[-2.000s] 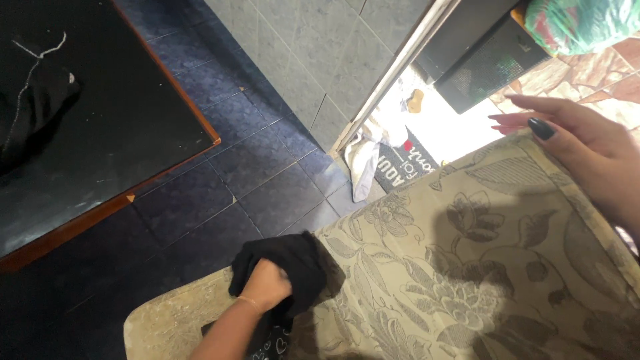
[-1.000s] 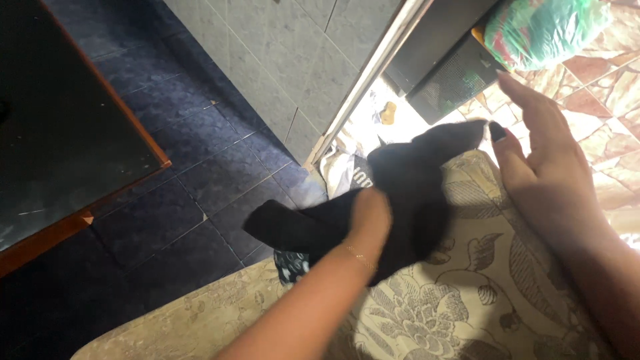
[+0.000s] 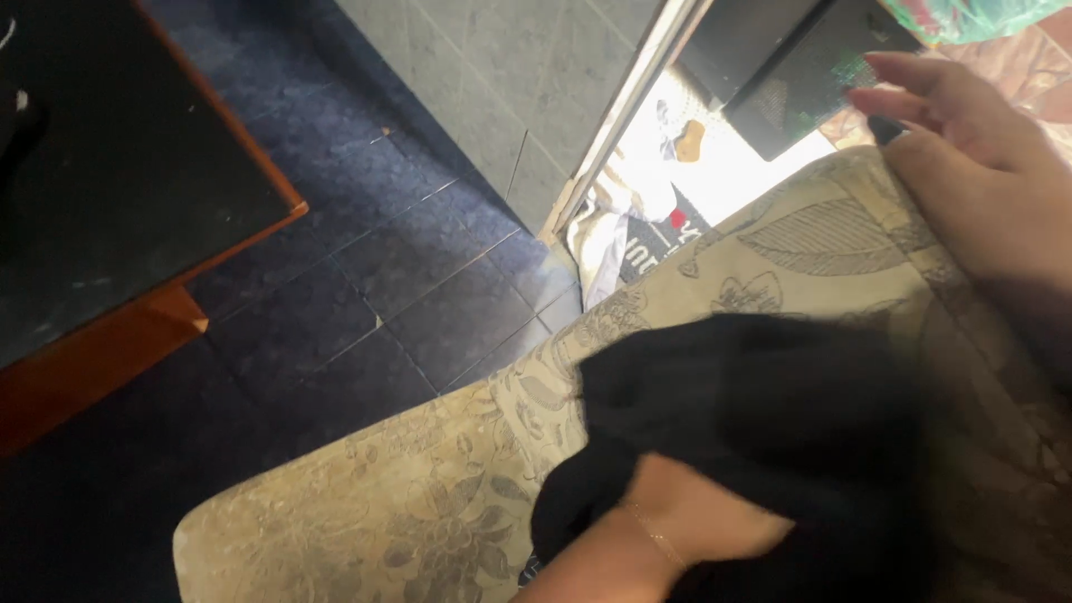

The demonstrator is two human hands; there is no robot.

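A black cloth garment (image 3: 754, 394), blurred by motion, hangs over the floral-patterned fabric of an upholstered seat or cushion (image 3: 435, 511). My left hand (image 3: 712, 511) is shut on the garment, its fingers hidden in the folds, with a thin bracelet at the wrist. At the cushion's upper right corner, my right hand (image 3: 963, 134) is held with its fingers apart and a dark thumbnail showing. Its palm side is against or just beside that corner; whether it presses there I cannot tell. A bit of dark patterned cloth peeks out under my left wrist.
To the left stands a dark-topped table (image 3: 126, 167) with orange-brown wooden edges. Dark blue floor tiles (image 3: 435, 276) lie between it and the cushion. Beyond are a tiled wall (image 3: 502, 75), a door frame, a mat bearing writing (image 3: 662, 243), pale cloth (image 3: 599, 243) and a green plastic bag (image 3: 971, 17).
My left hand has moved the black garment rightward across the cushion, from its left part two seconds ago. My right hand stays near the upper right corner.
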